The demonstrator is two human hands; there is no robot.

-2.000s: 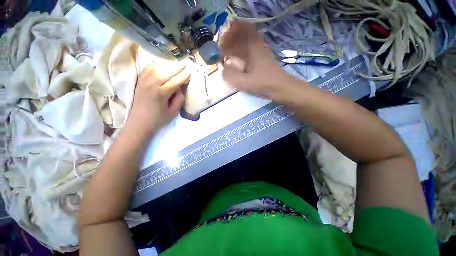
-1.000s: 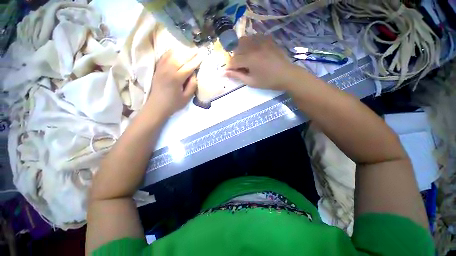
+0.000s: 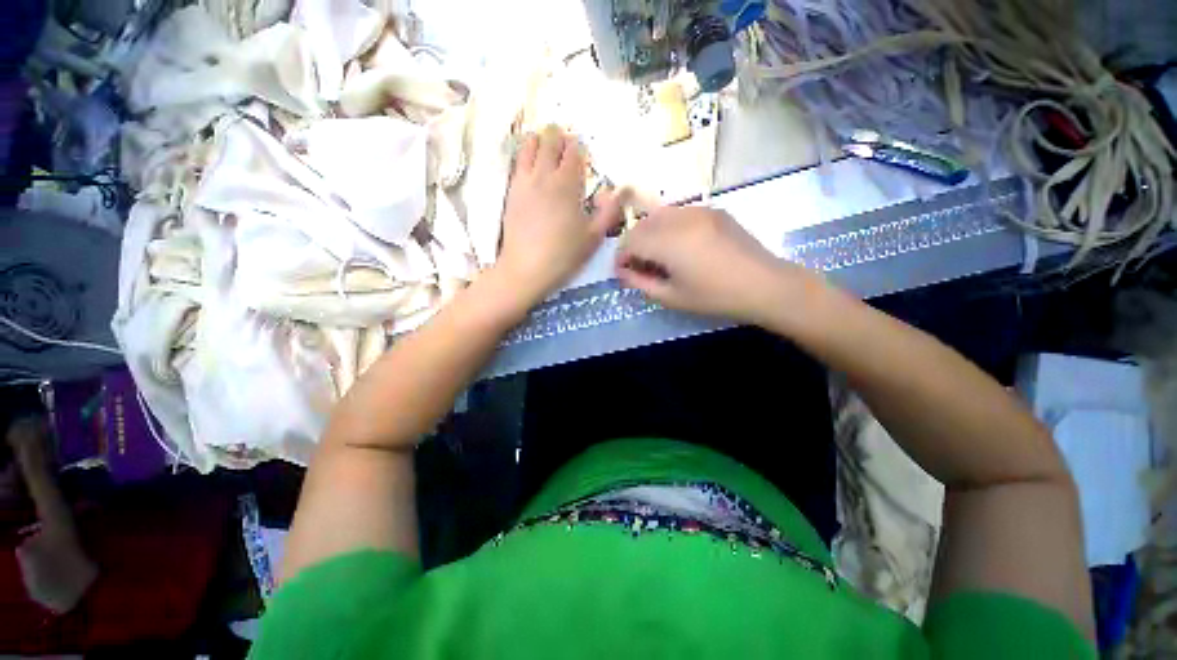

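Observation:
My left hand (image 3: 553, 213) lies at the left of the machine bed beside the cream garment pieces (image 3: 310, 181), with its fingers spread on pale, overexposed cloth. My right hand (image 3: 697, 262) is just to its right, near the ruler-marked edge, with fingers curled and fingertips close to the left thumb. Whether a piece of cloth is pinched between the fingertips cannot be made out. The sewing machine head (image 3: 645, 36) is above the hands, with its dark knob with a grey end (image 3: 710, 54). A small yellow patch (image 3: 673, 111) shows on the bed (image 3: 762, 142).
Thread snips (image 3: 906, 157) lie right of the machine. Lilac-grey strips (image 3: 858, 65) and a cream strip bundle (image 3: 1097, 142) are at the upper right. The table-edge ruler (image 3: 891, 245) runs before my hands. A white box (image 3: 1091, 426) is below right. Another person's arm (image 3: 49, 516) shows at lower left.
The view has shifted, so the table sits further right. My right hand has moved from beside the needle area down towards the front edge, close to my left hand. The yellow patch is now uncovered.

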